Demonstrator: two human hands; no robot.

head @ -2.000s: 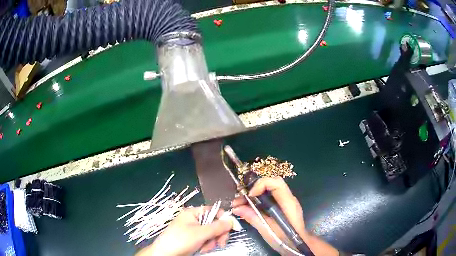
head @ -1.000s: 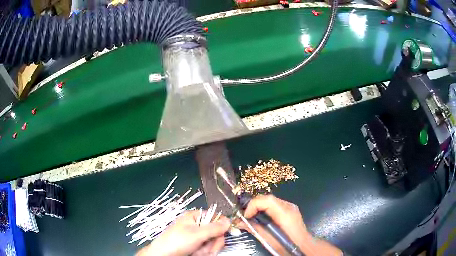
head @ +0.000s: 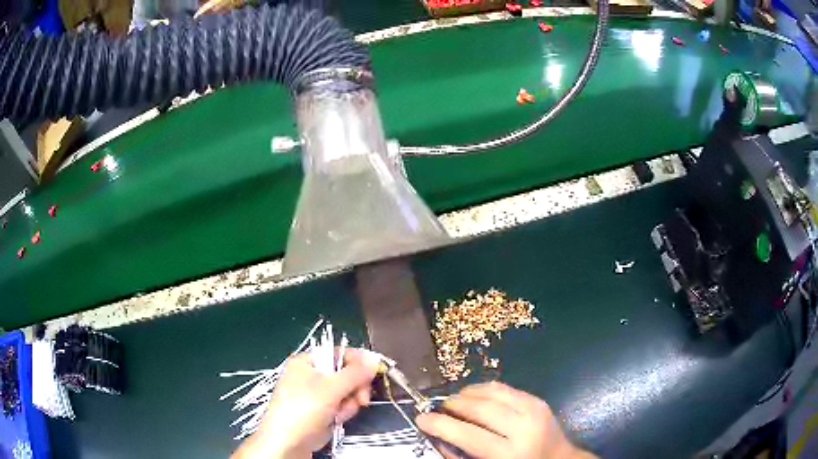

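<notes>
My left hand [head: 318,394] holds several white lead wires [head: 329,345] between thumb and fingers, beside the loose wire pile [head: 256,391]. My right hand [head: 502,423] grips the soldering iron [head: 405,384], its tip pointing up and left, close to my left fingertips. The thin feed tube runs alongside it. Whether the tip touches a wire or a contact is too small to tell. A row of white wires [head: 381,439] lies below the hands. The brown-grey work plate [head: 395,314] is beyond them, and brass-coloured contacts [head: 480,321] lie heaped to its right.
The fume hood [head: 359,215] hangs over the plate's far end, with a black ribbed hose [head: 179,58]. A black solder feeder [head: 740,224] stands right. Bundled wires [head: 88,359] and a blue bin [head: 31,403] are far left. The green belt [head: 502,116] carries red pieces.
My left hand has moved left and up with the wires. The iron tip has moved down and left to my left fingertips, off the plate. Red pieces on the belt have shifted left.
</notes>
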